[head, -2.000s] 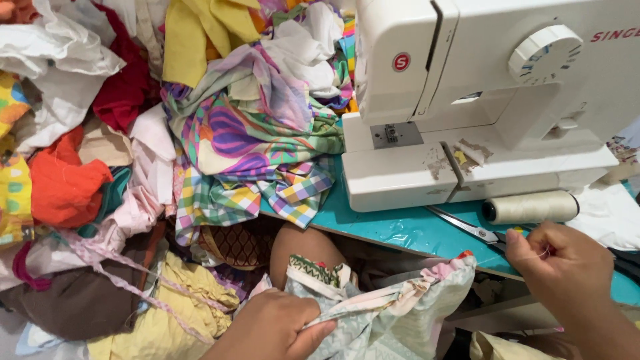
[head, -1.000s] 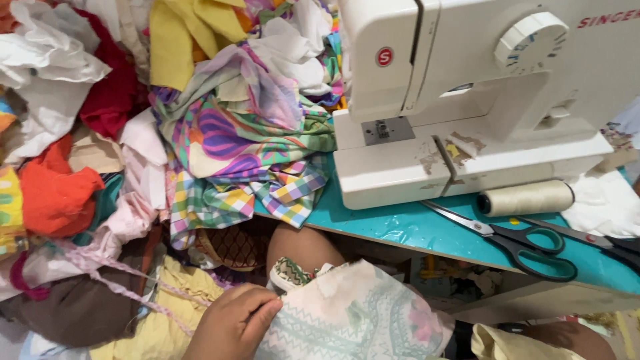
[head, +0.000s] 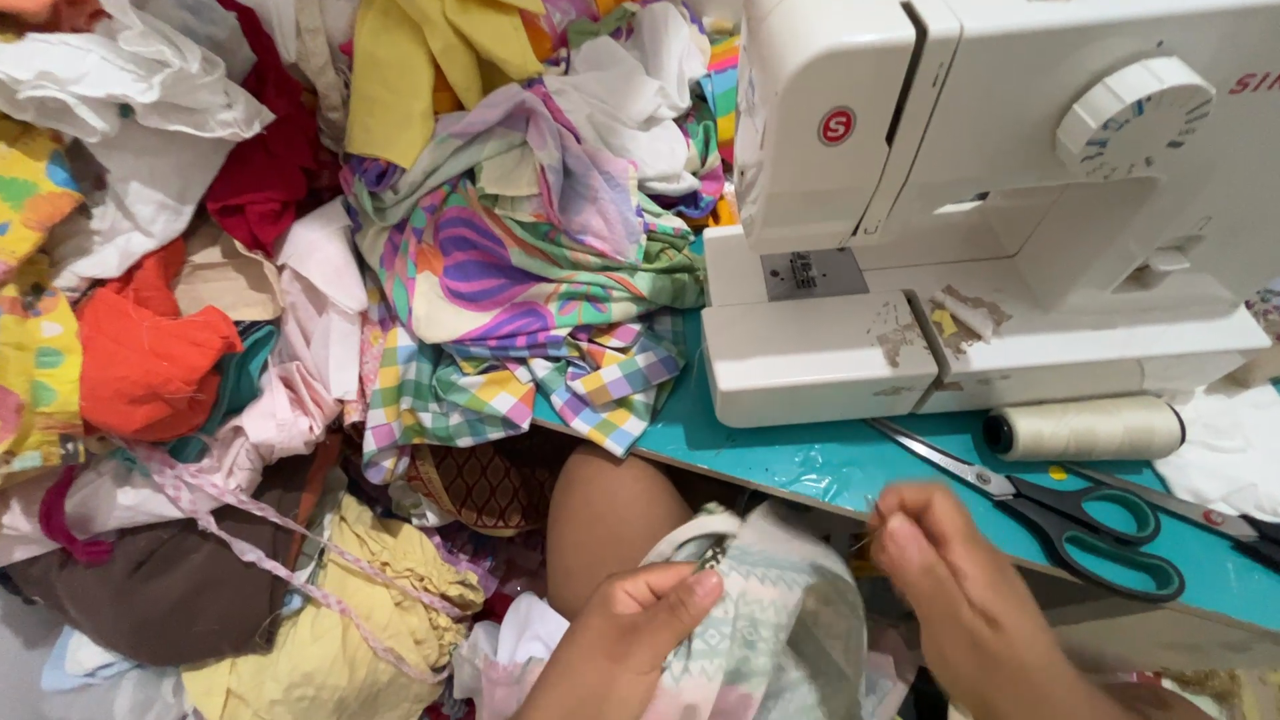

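My left hand [head: 655,615] pinches a pale green-and-pink patterned cloth [head: 765,615] near its top edge, above my lap. To the right of the cloth is my right hand [head: 935,560], blurred, its thumb and fingertips together; whether something fine such as a thread is between them cannot be told. Black-handled scissors [head: 1000,485] lie on the turquoise table just beyond that hand, their blades pointing toward the machine. A cone of cream thread [head: 1090,428] rests on its side in front of the white Singer sewing machine [head: 820,365].
A second pair of scissors [head: 1180,500] lies at the right, near a white cloth [head: 1225,455]. Heaped garments and fabrics [head: 490,270] cover the left side up to the machine. The turquoise table edge [head: 760,487] runs close beyond my hands, over my bare knee [head: 610,520].
My right hand, low at the right edge a second ago, is raised beside the cloth. The cloth, spread out then, is now gathered at my left hand.
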